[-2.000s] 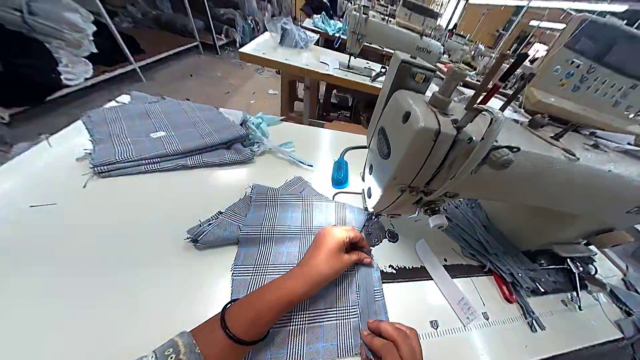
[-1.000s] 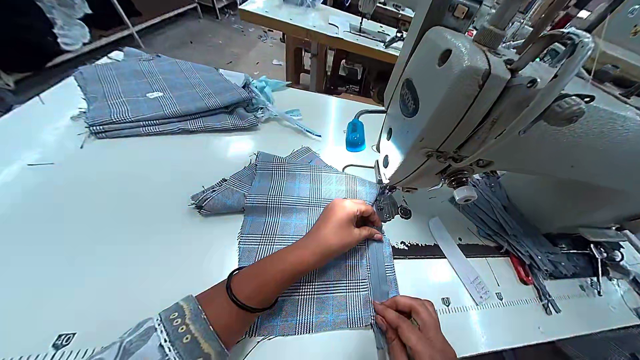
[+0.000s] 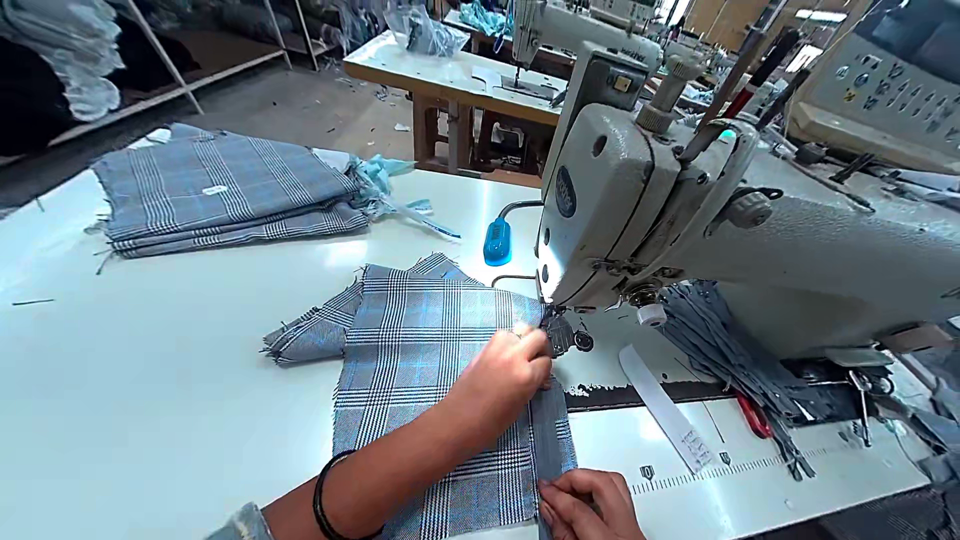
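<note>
A plaid fabric piece [image 3: 405,375] lies on the white sewing table, its upper right corner at the presser foot [image 3: 557,330] of an industrial sewing machine [image 3: 600,202]. A grey zipper tape [image 3: 549,427] runs along the fabric's right edge. My left hand [image 3: 514,367], with a black band on the wrist, has its fingers pinched on the fabric edge and tape just in front of the foot. Lower down, my right hand [image 3: 589,504] pinches the tape's lower part between thumb and fingers. The needle tip is hidden.
Folded plaid pieces [image 3: 225,180] lie at the back left, beside light-blue fabric strips [image 3: 382,180]. A blue lamp [image 3: 497,241] stands behind the work. Right of the foot are a white marked strip [image 3: 664,409], a bundle of grey zippers [image 3: 727,352] and a red-handled tool [image 3: 754,416].
Both hands remain at the fabric's right edge, the left near the foot and the right lower down. The view has shifted.
</note>
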